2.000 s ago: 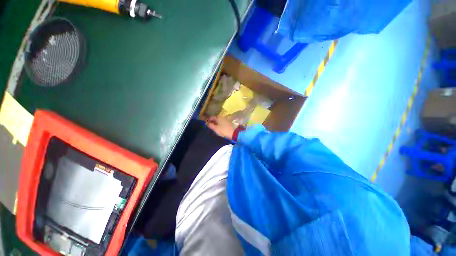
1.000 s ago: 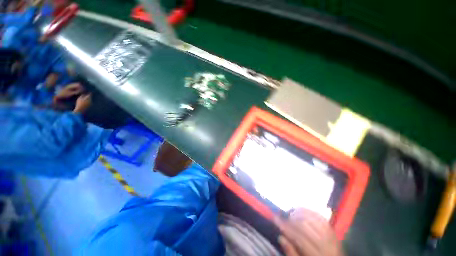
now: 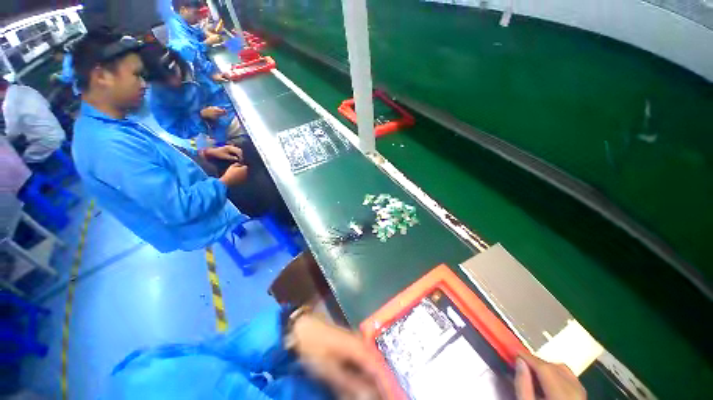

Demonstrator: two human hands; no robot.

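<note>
An opened tablet (image 3: 461, 371) with a bright silver interior lies inside a thick red frame (image 3: 481, 308) at the bottom, partly cut off. My left hand (image 3: 336, 355) is blurred at the frame's left edge; its grip is unclear. My right hand (image 3: 551, 379) is at the frame's right edge, cut off by the picture's bottom, with thumb and a finger at the rim. A pile of small green-and-white boards (image 3: 393, 216) lies on the bench beyond, with thin black leads (image 3: 340, 236) to its left.
A grey-tan adhesive sheet (image 3: 520, 295) with a pale cream end (image 3: 575, 345) lies along the chipped white rail (image 3: 426, 201). A white post (image 3: 360, 78) stands farther on. Another red frame (image 3: 399, 123) is on the green belt. A clear gridded tray (image 3: 306, 147) and seated workers are up the line.
The view has swung from the cardboard box up along the line. Earlier a hand was in the box, then one was over the tablet. Both hands now show by the frame; screwdriver and dish are out of view.
</note>
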